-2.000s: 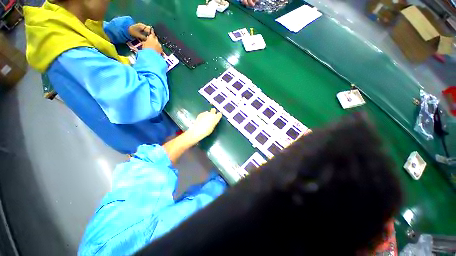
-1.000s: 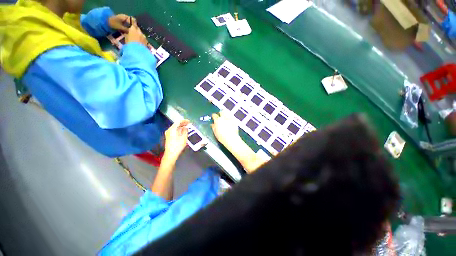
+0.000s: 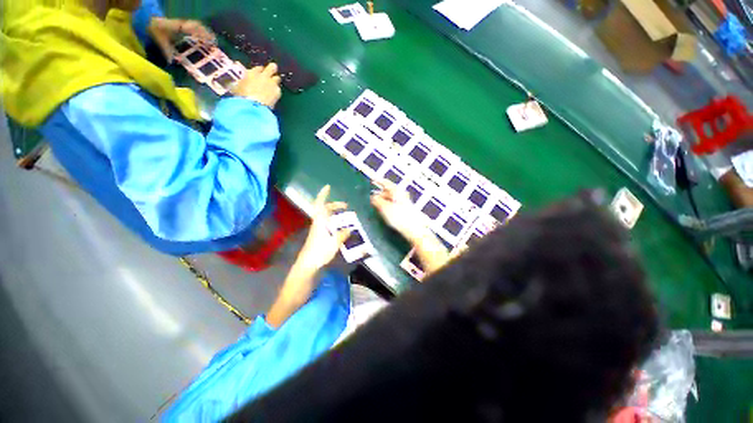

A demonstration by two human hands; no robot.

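My left hand [image 3: 318, 240] is at the belt's near edge, with fingers at the side of a single white-framed screen board [image 3: 352, 237] and seeming to grip it. My right hand [image 3: 402, 216] is bent over the near row of the screen boards [image 3: 419, 154], which lie edge to edge in two long rows with dark square windows. Its fingertips are near the boards; whether they pinch a small part cannot be told. A large dark blurred shape hides my right forearm and the near end of the rows.
A neighbour in a blue smock [image 3: 165, 157] handles boards at the left beside a dark mat [image 3: 260, 49]. White housings [image 3: 527, 116] are scattered on the green belt [image 3: 495, 78]. A clear plastic bag [image 3: 673, 372] lies lower right. A red crate [image 3: 715, 124] stands beyond the belt.
My left hand and its board have shifted right, nearer my right hand. My right hand has shifted slightly towards the rows. The neighbour's hands have moved apart. The whole view has shifted somewhat.
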